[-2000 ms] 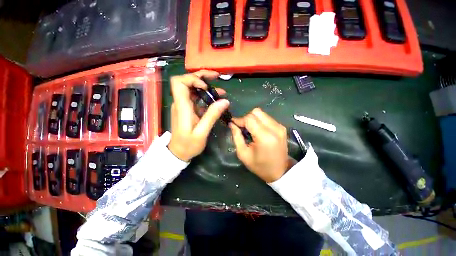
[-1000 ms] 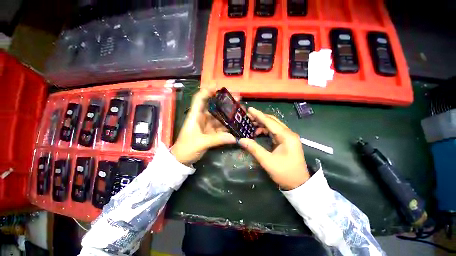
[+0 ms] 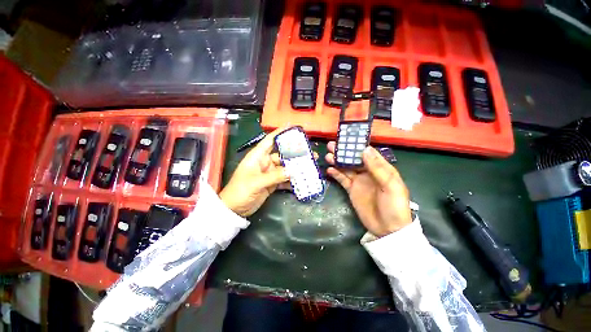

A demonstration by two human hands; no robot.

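My left hand (image 3: 254,181) holds an inner phone body (image 3: 301,167) with a white key area under a small pale screen. My right hand (image 3: 380,194) holds a black front cover (image 3: 354,135) with a keypad in it and an open window; the red tray shows through the window. The two parts are apart, side by side above the green mat.
A red tray (image 3: 389,137) of black phones stands behind, with a white scrap (image 3: 406,109). Another red tray (image 3: 123,199) is at left, a clear tray (image 3: 159,61) behind it. An electric screwdriver (image 3: 487,245) and a blue device (image 3: 562,240) are at right.
The phone held in both hands has come apart into a front cover in my right hand and an inner body in my left hand. The view has shifted, showing more at the back and right.
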